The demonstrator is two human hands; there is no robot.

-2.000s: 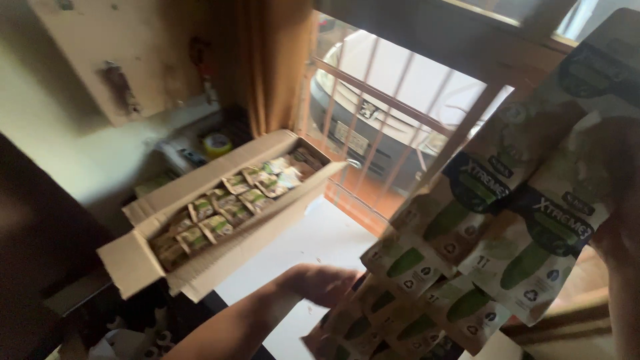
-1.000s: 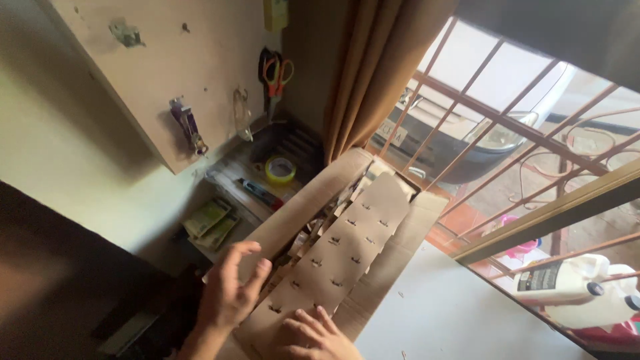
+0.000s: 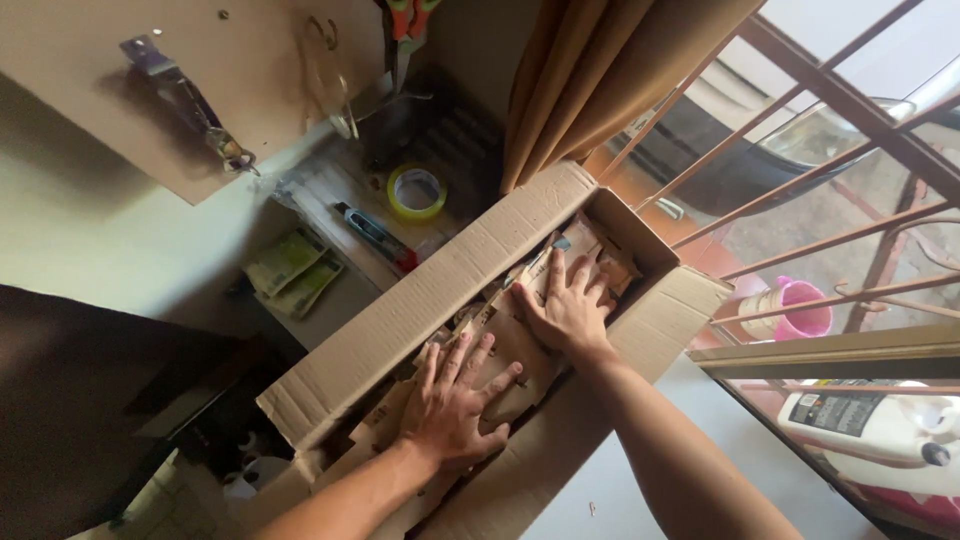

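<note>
A long cardboard box (image 3: 360,360) lies with its side flaps folded out. Inside it is a brown cardboard sheet (image 3: 517,356) with small slots, over packets whose edges show along the left side. My left hand (image 3: 461,397) lies palm down on the sheet, fingers spread, near the middle of the box. Farther up the box, my right hand (image 3: 570,304) rests flat toward the far end, fingers apart, on the sheet and the brown pieces there. Neither hand is closed around anything.
Behind the box lie a yellow tape roll (image 3: 417,193), a utility knife (image 3: 375,236) and green packets (image 3: 292,270). Scissors (image 3: 409,26) hang above. A brown curtain (image 3: 592,75) and window bars (image 3: 750,135) stand beyond. White containers (image 3: 870,420) are at right, past the white surface (image 3: 660,465).
The sheet of packets held two seconds ago is out of my hands. The slotted sheet now sits lower in the box, and both hands have moved onto it. The view has shifted closer.
</note>
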